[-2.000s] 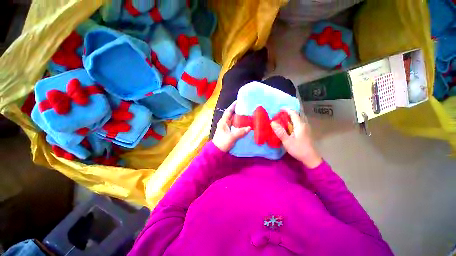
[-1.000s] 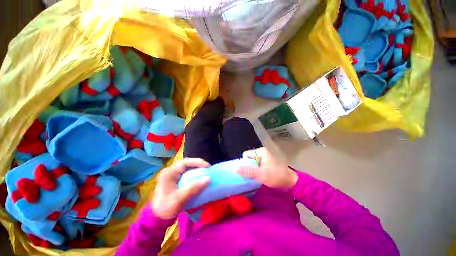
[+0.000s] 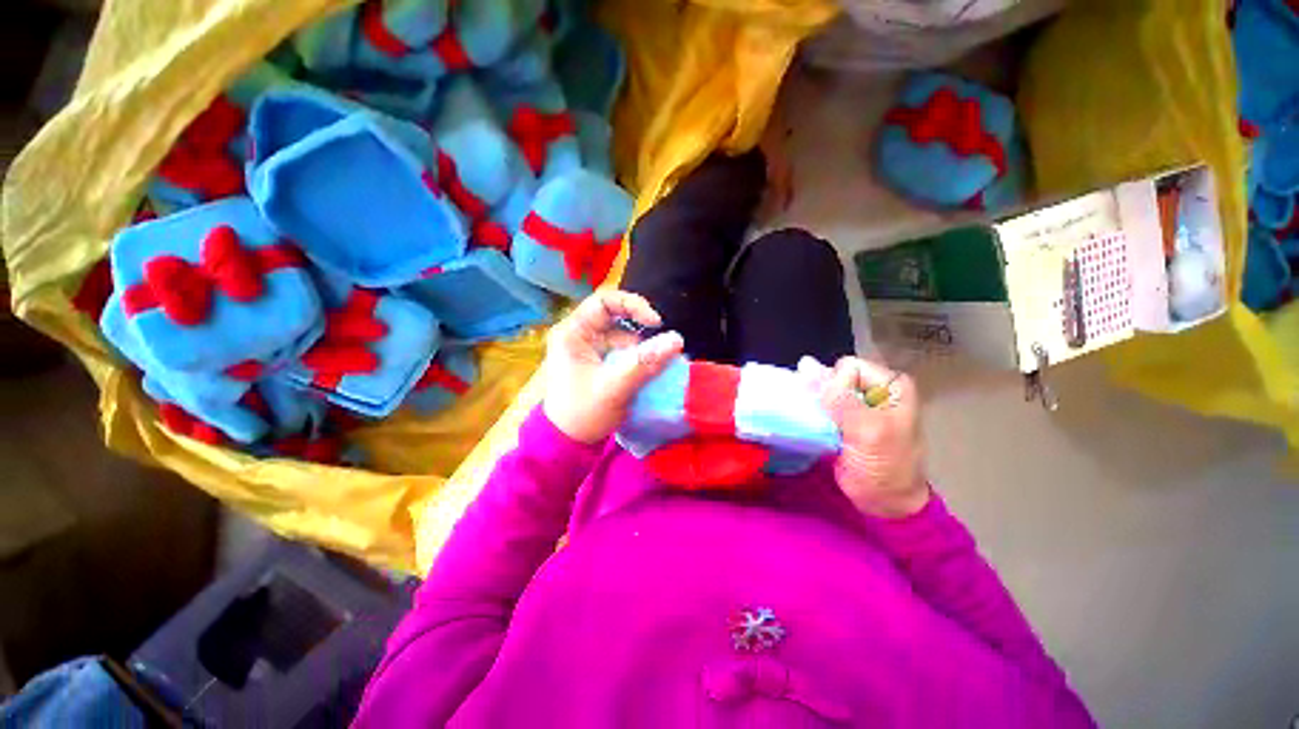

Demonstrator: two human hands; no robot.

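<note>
A light-blue plush gift-box piece [image 3: 784, 405] with a red ribbon band is held in front of my magenta top, above the lap. Its edge with the red band faces up, and the puffy red bow hangs toward my body. My left hand [image 3: 598, 373] grips its left end, thumb on top. My right hand [image 3: 875, 434] grips its right end, with a small yellowish ring-like spot on a finger. No needle or thread can be made out.
An open yellow sack [image 3: 484, 506] full of blue plush pieces stands at left, another [image 3: 1140, 107] at right. A lone gift-box piece [image 3: 943, 140] lies beyond the knees. An open carton [image 3: 933, 331] with a red-dotted card [image 3: 1100, 289] is at right. A dark plastic stool [image 3: 185, 627] stands lower left.
The piece was bow side up two seconds ago, then tilted with a plain blue side up. Now it is turned so the banded edge faces up. Both hands still hold it; the view has shifted back.
</note>
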